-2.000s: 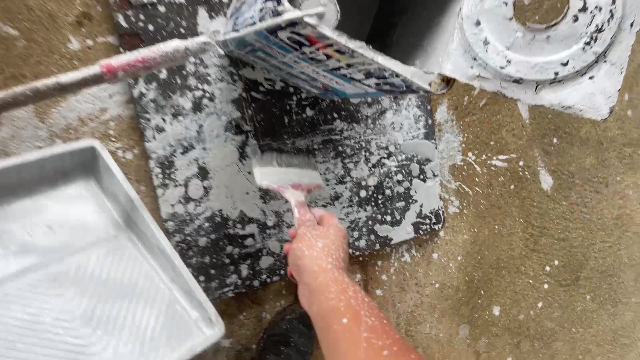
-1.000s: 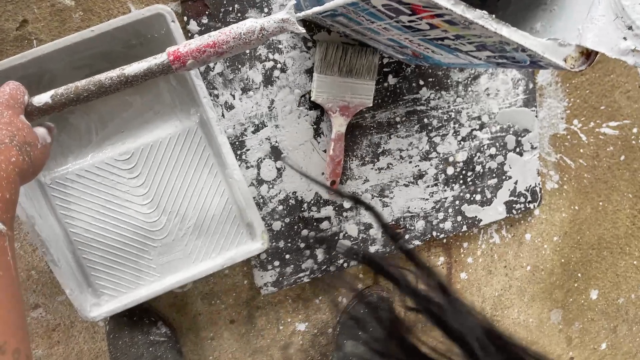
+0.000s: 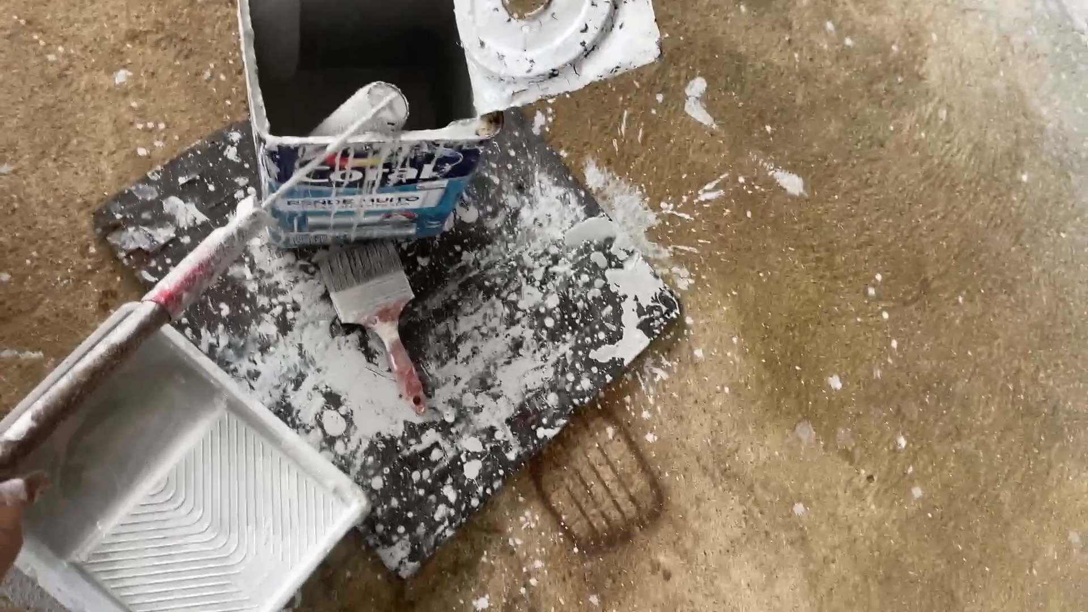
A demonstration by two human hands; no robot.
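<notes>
Only part of my left hand (image 3: pixel 12 523) shows at the left edge, close to the lower end of the paint roller's handle (image 3: pixel 93 374) and the tray's side; its grip is cut off by the frame. The handle slants above the white paint tray (image 3: pixel 212 510). The roller's sleeve (image 3: pixel 370 110) rests inside the mouth of a square Coral paint can (image 3: pixel 365 191). A flat paintbrush (image 3: pixel 374 297) with white-coated bristles and a red-and-white handle lies on the dark, paint-spattered board (image 3: pixel 510 340), just below the can. My right hand is out of view.
A cut metal lid (image 3: pixel 586 64) with a round hole, coated in white paint, sticks out beside the can's mouth. The concrete floor (image 3: pixel 850 340) bears paint splashes and a dark grid-like stain (image 3: pixel 599 484) near the board's lower edge.
Two seconds ago my right hand held the paintbrush over the board; the brush now lies there released, and that hand has left the view. The view has shifted and turned.
</notes>
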